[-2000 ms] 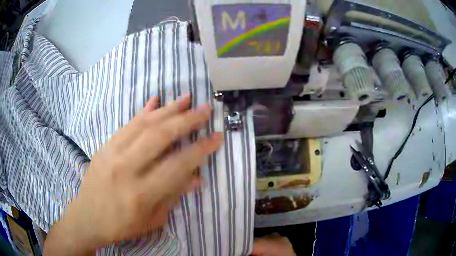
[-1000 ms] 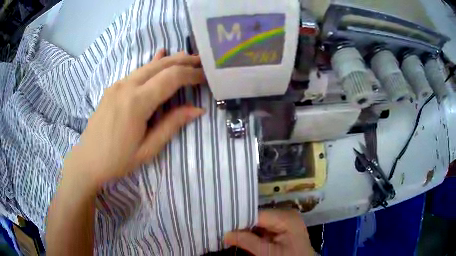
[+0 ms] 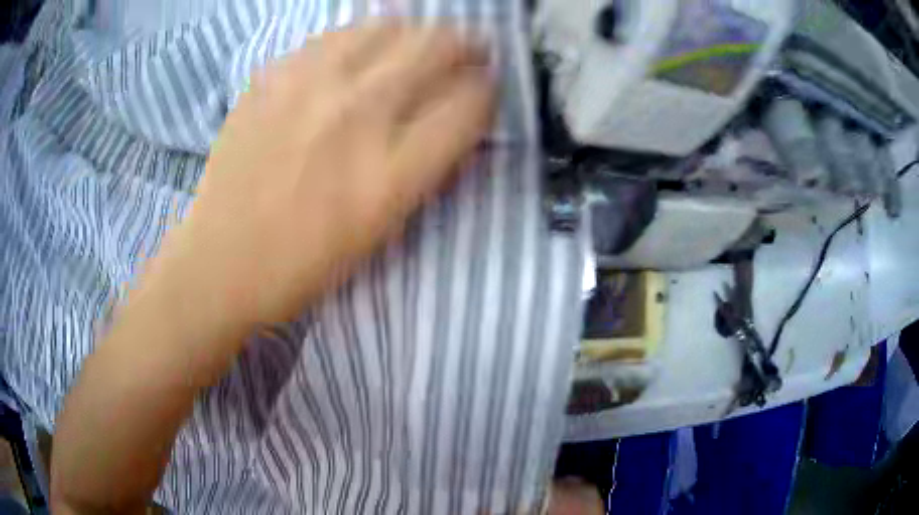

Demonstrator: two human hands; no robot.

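The striped garment cloth (image 3: 453, 352) lies left of and under the presser foot (image 3: 564, 209) of the overlock machine (image 3: 645, 80), its right edge running down past the foot. My left hand (image 3: 322, 161) is blurred and rests on the cloth, fingers bent near the machine head; whether it grips is unclear. My right hand (image 3: 576, 497) is mostly cut off by the bottom edge, beside the cloth's lower right corner; its fingers are hidden.
The waste opening (image 3: 655, 312) is right of the cloth edge. Thread snips (image 3: 748, 347) and a black cord (image 3: 814, 270) lie on the white table (image 3: 705, 387). Tension knobs (image 3: 796, 136) are right of the head. Blue bins (image 3: 741, 468) stand below.
The view has shifted, so the machine head appears farther right and tilted. My left hand has moved up with the cloth. My right hand has dropped almost out of the picture.
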